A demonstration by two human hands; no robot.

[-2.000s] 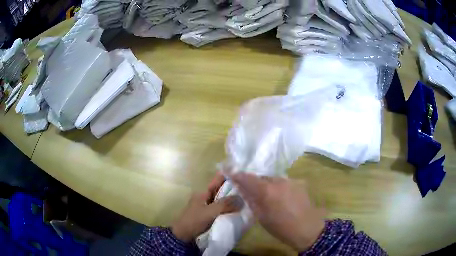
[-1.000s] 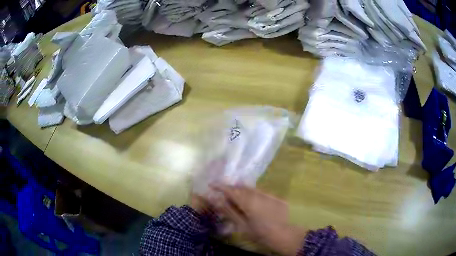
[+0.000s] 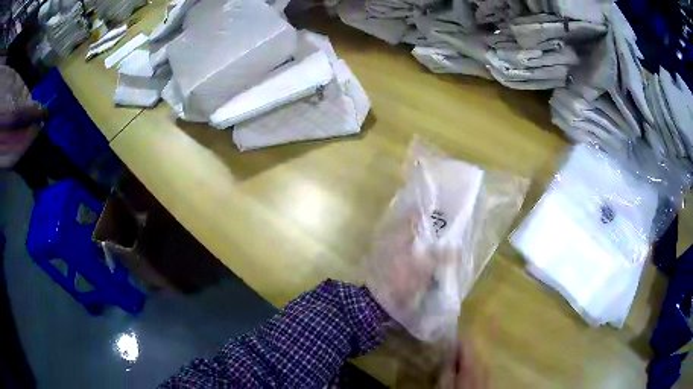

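Observation:
A clear poly bag point(image 3: 494, 199) with a dark triangular mark lies over the middle of the table, right of centre. A folded white pouch point(image 3: 458, 186) shows inside it. My left hand point(image 3: 403, 262) shows hazily through the film at the bag's left side; whether it is inside or behind the film, and how its fingers lie, I cannot tell. My right hand point(image 3: 467, 366) is blurred and cut off by the bottom edge, with its fingers at the bag's near end. The stack of empty poly bags point(image 3: 585, 235) lies to the right.
Loose unpacked pouches point(image 3: 232, 57) lie at the left and tall piles point(image 3: 524, 45) at the back. Dark blue pieces point(image 3: 670, 311) are at the right edge. A blue stool point(image 3: 76, 243) and an open cardboard box point(image 3: 125, 224) stand on the floor. Part of another person point(image 3: 17, 114) shows far left.
The view has swung left, so the table's things sit farther right. The bag with the pouch now lies more spread out. My right hand has moved to the bottom edge, apart from my left hand.

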